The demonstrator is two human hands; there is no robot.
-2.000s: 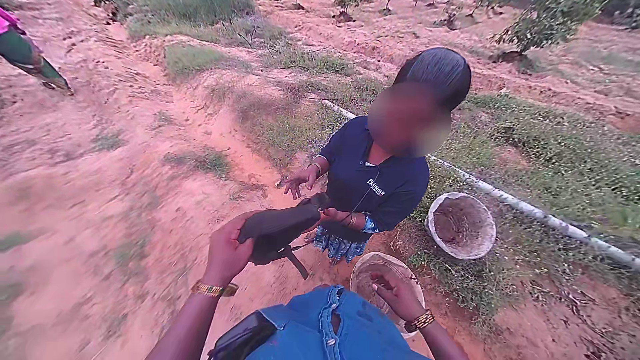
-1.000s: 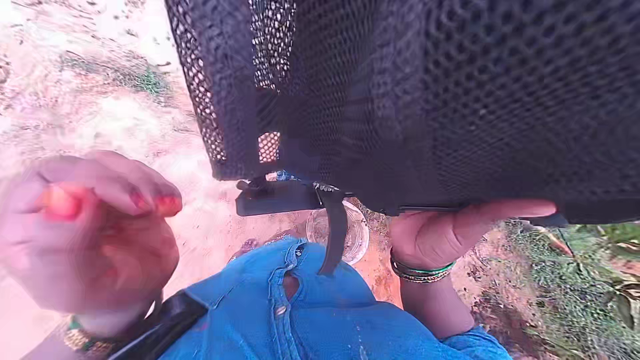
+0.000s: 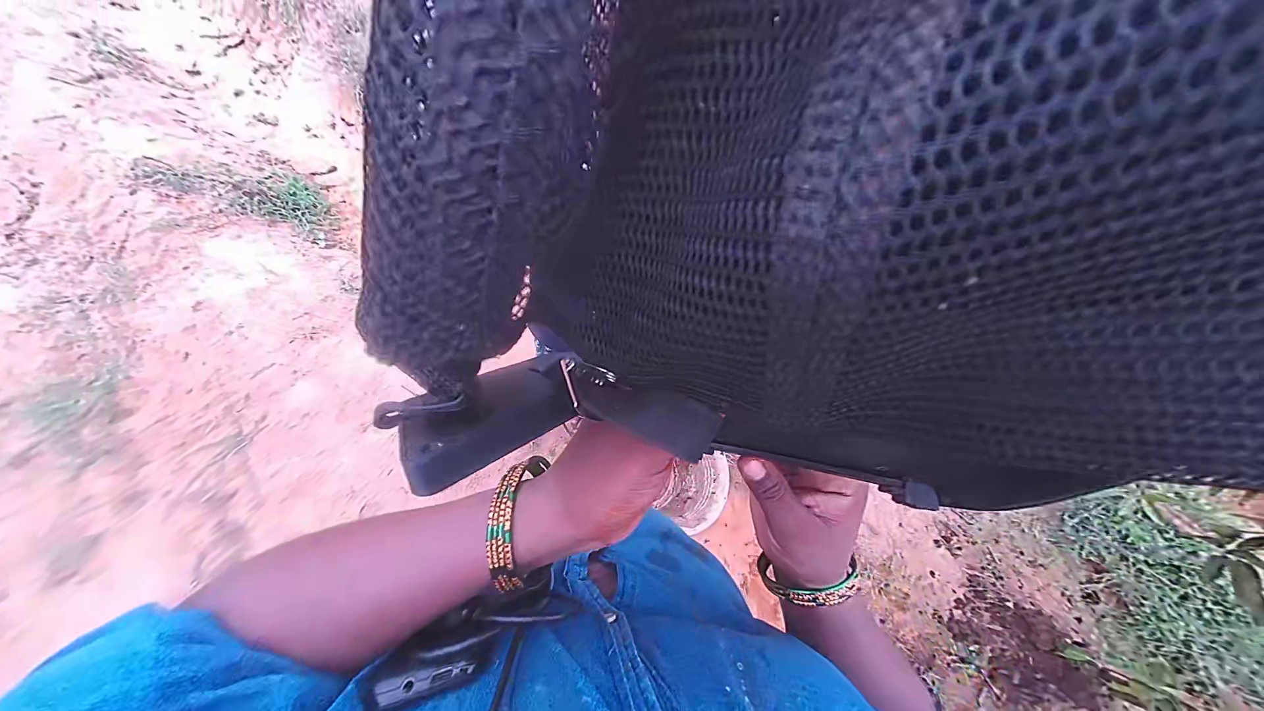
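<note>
A black mesh fabric article [image 3: 741,227] hangs close before the camera and covers most of the upper view. Along its lower edge are a dark flap or strap [image 3: 484,425] and a small metal fitting. My left hand [image 3: 617,484] is at that edge beneath the short strap end [image 3: 652,420]; its fingertips are hidden, so its hold is unclear. My right hand [image 3: 810,518] pinches the lower rim just to the right, thumb on the near side. Both wrists wear bangles.
Part of a pale container [image 3: 699,494] shows below the mesh, between my hands. Reddish soil [image 3: 197,395] lies at left, with green plants [image 3: 1165,573] at lower right. A black device [image 3: 434,676] rests against my blue shirt.
My left hand has moved from the left side to the lower edge of the mesh. The person seen two seconds ago, beyond the black article, no longer shows.
</note>
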